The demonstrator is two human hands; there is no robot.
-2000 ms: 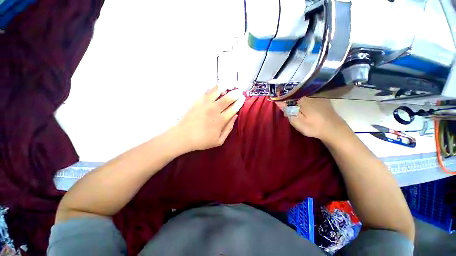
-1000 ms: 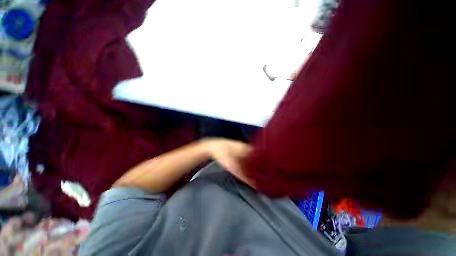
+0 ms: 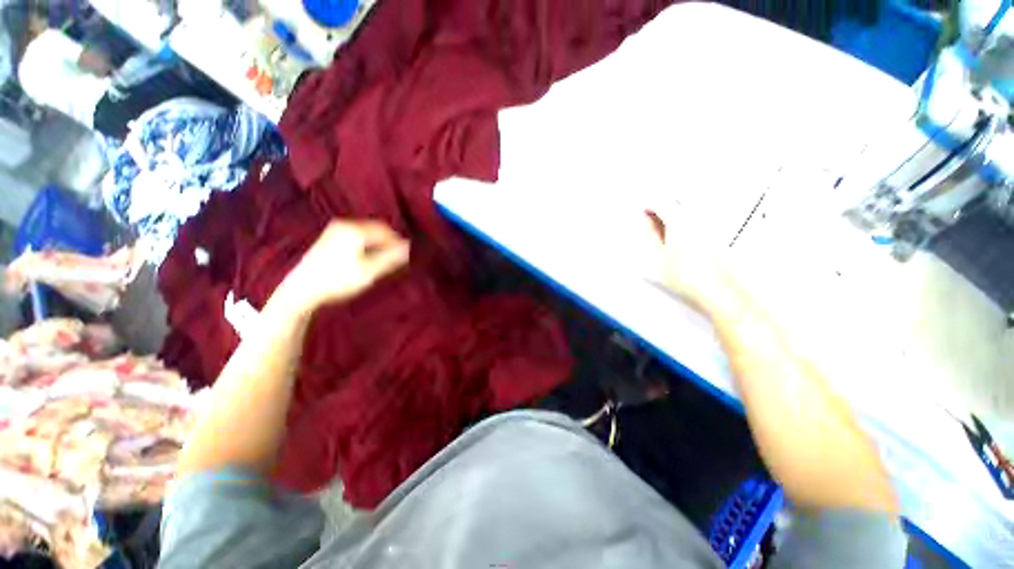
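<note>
A large maroon cloth heap [image 3: 423, 367] hangs over the table's left edge and lies left of my lap. My left hand [image 3: 361, 261] is over the heap with its fingers curled; whether it pinches cloth cannot be told. My right hand [image 3: 689, 267] is over the white table [image 3: 623, 133], washed out against it, with a small dark red spot at its fingertips; its grip cannot be told. Small white tags [image 3: 240, 313] show on the maroon cloth. The sewing machine [image 3: 934, 167] stands at the right, away from both hands.
Snips [image 3: 987, 453] lie on the table at the far right. A blue basket [image 3: 743, 522] is below the table edge. Pale pink cloth [image 3: 89, 411] is piled at the left, with blue and white cloth [image 3: 184, 161] behind it. Another blue container [image 3: 890, 45] is at the back right.
The view has swung left. The maroon cloth that filled the right side is gone from there. My left hand has moved from my lap to the heap, and my right hand now shows over the table.
</note>
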